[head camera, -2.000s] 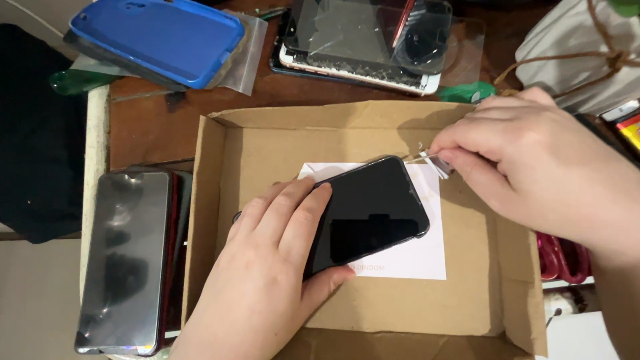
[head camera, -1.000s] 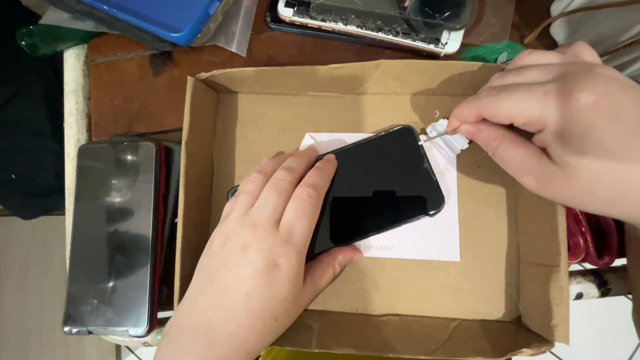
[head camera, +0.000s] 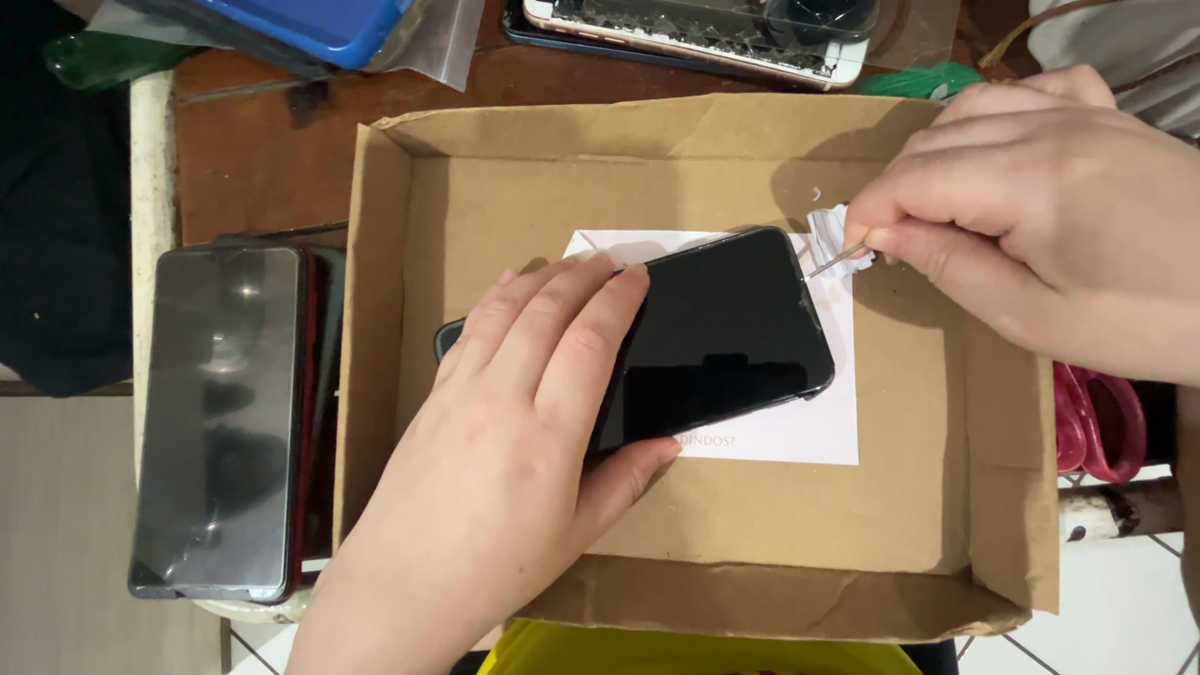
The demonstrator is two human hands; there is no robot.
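My left hand (head camera: 525, 412) holds a black smartphone (head camera: 722, 337) by its long sides, screen up, inside a shallow cardboard box (head camera: 731, 534). Between the thumb and fingers of my right hand (head camera: 1012, 206) is a thin metal pin-like tool (head camera: 832, 264), its tip at the phone's upper right short edge. Whether the tip enters the edge cannot be told. Under the phone lies a sheet of white paper (head camera: 797, 436) with some print. Crumpled white paper (head camera: 828, 234) sits beside the tool, partly behind my right fingertips.
Several phones, one with a glossy screen (head camera: 220, 412), are stacked left of the box. Beyond it are a cracked white-framed phone (head camera: 703, 37), a blue case (head camera: 319, 23) and green plastic (head camera: 919, 82). Pink scissor handles (head camera: 1106, 422) stick out at right. Something yellow (head camera: 694, 649) is below the box.
The view has shifted closer to the box. My left hand keeps its hold on the phone, and my right hand keeps the thin tool near the same short edge.
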